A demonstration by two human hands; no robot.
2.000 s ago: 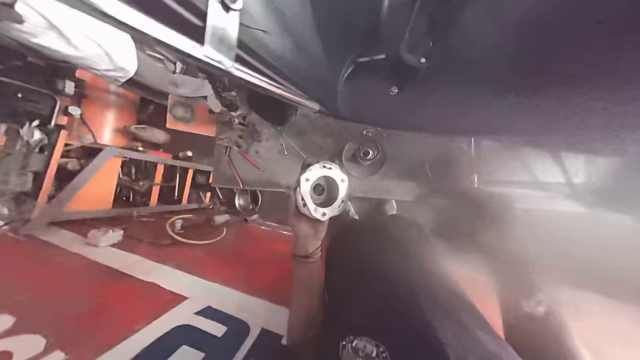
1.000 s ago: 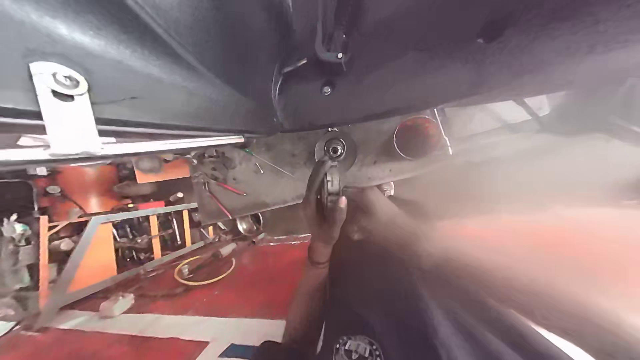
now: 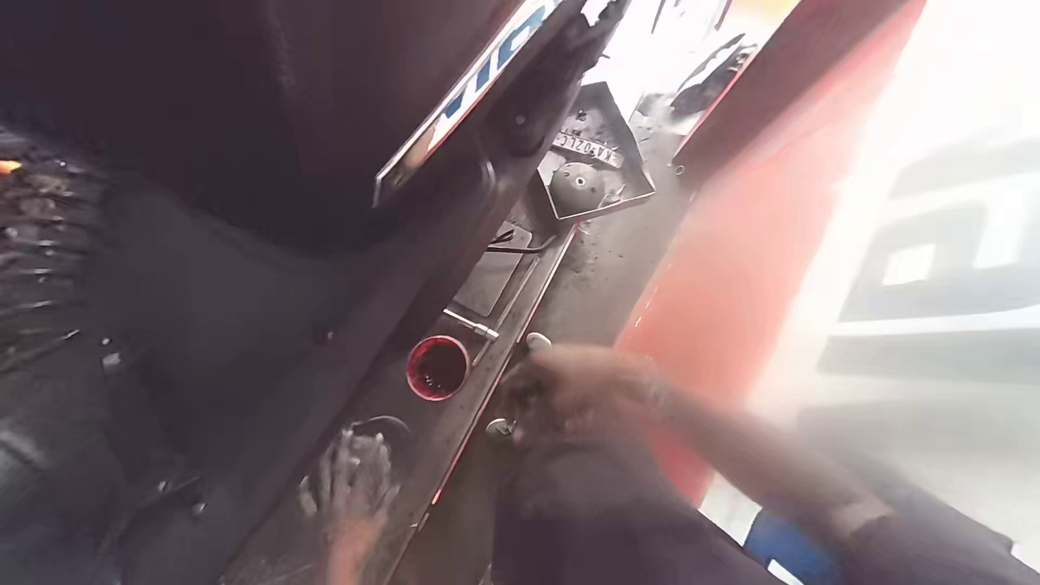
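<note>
At the lower left, my left hand (image 3: 351, 483) lies palm down with its fingers apart, its fingertips beside or on a dark round part (image 3: 385, 429); it grips nothing that shows. My right hand (image 3: 565, 390) is blurred at the centre, near my knee. Dark shapes lie at its fingers, and I cannot tell whether it holds one. Close to it are two small pale round things, one above (image 3: 537, 341) and one below (image 3: 500, 427). A red-rimmed round tub (image 3: 439, 368) with dark contents stands between my hands. Behind it lies a metal bar, possibly a socket tool (image 3: 471, 323).
A dark vehicle body panel (image 3: 341, 179) overhangs the left side. An angular metal tray (image 3: 605, 213) with a domed metal part (image 3: 577, 187) and a plate bearing writing sits farther back. Beyond my right arm is a red and white surface (image 3: 723, 268) with large lettering.
The view has swung far to the right. My left hand, which held the round metal housing in the earlier frames, is now down with fingers spread. The tray and plate have come into view.
</note>
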